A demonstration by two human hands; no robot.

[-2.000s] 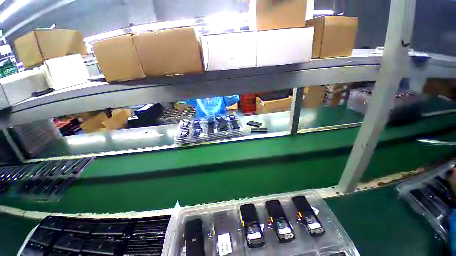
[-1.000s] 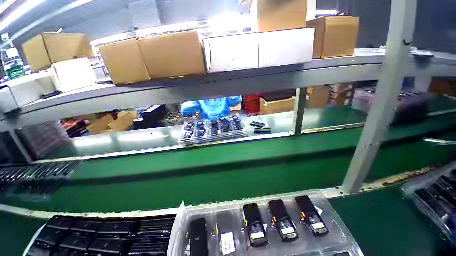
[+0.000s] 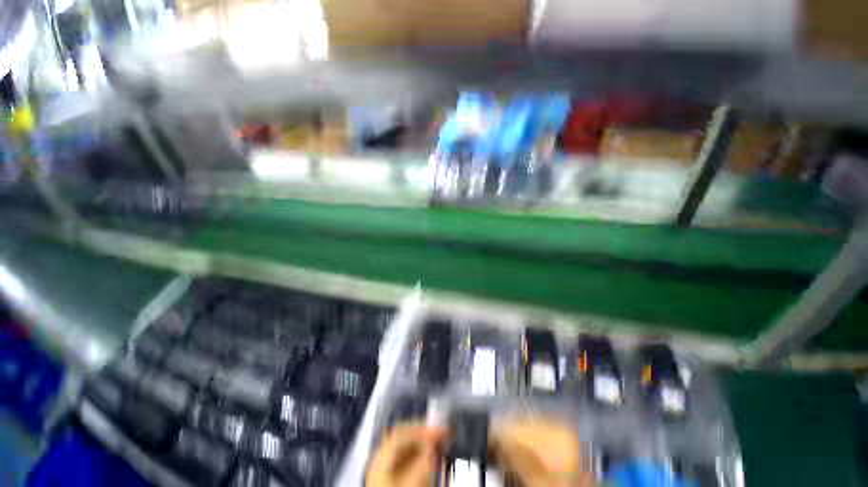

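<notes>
The view is blurred. My left hand point(image 3: 404, 458) and my right hand point(image 3: 541, 453) are low in the centre, over the front part of the clear blister tray point(image 3: 719, 433). A small black piece point(image 3: 468, 433), likely a handset or its cover, is between their fingertips and both hands seem to grip it. Black handsets with white labels point(image 3: 601, 371) lie in the tray's back row. The pocket second from left shows a white label point(image 3: 483, 371). At that row's left end is a plain black handset point(image 3: 433, 354).
A wide dark parts tray point(image 3: 228, 352) sits left of the clear tray, their edges meeting at a pale rim. The green conveyor point(image 3: 457, 243) runs behind them. Across it is a person in blue point(image 3: 504, 128). A slanted post point(image 3: 818, 295) stands right. Blue material point(image 3: 81, 461) shows lower left.
The view has swung left and down, so the trays sit higher and further right. Both my hands have come into view with a black piece between them.
</notes>
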